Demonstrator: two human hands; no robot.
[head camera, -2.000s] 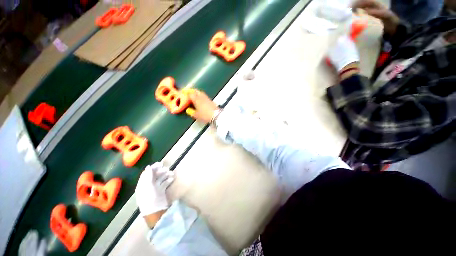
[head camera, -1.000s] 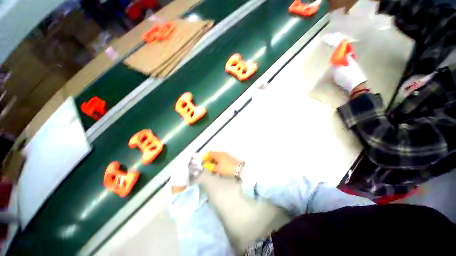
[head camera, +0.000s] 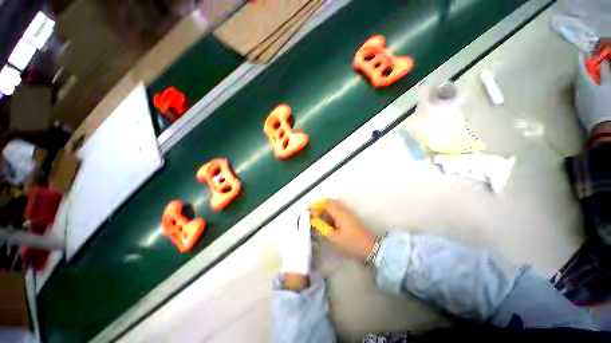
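Several orange controller shells lie spaced along the green belt, one of them near the belt's middle (head camera: 285, 132). My left hand (head camera: 295, 244), in a white glove, is over the table beside the belt edge. My right hand (head camera: 348, 231) is bare with yellow finger cots (head camera: 321, 218) on its fingertips. Its fingertips are close beside the left glove, bent inward. Glare and blur hide whether either hand holds anything; no shell shows between them.
On the table (head camera: 409, 201) to the right are a translucent bottle (head camera: 443, 107), a yellow sheet (head camera: 462, 141), crumpled white cloth (head camera: 479, 167) and a white stick (head camera: 491, 87). A co-worker's gloved hand (head camera: 593, 100) is at far right. Beyond the belt stands a white board (head camera: 114, 171).
Two seconds ago my right hand was at a shell on the belt; it has come back beside my left hand over the table. The view has shifted, bringing the bottle and cloth clearly into sight.
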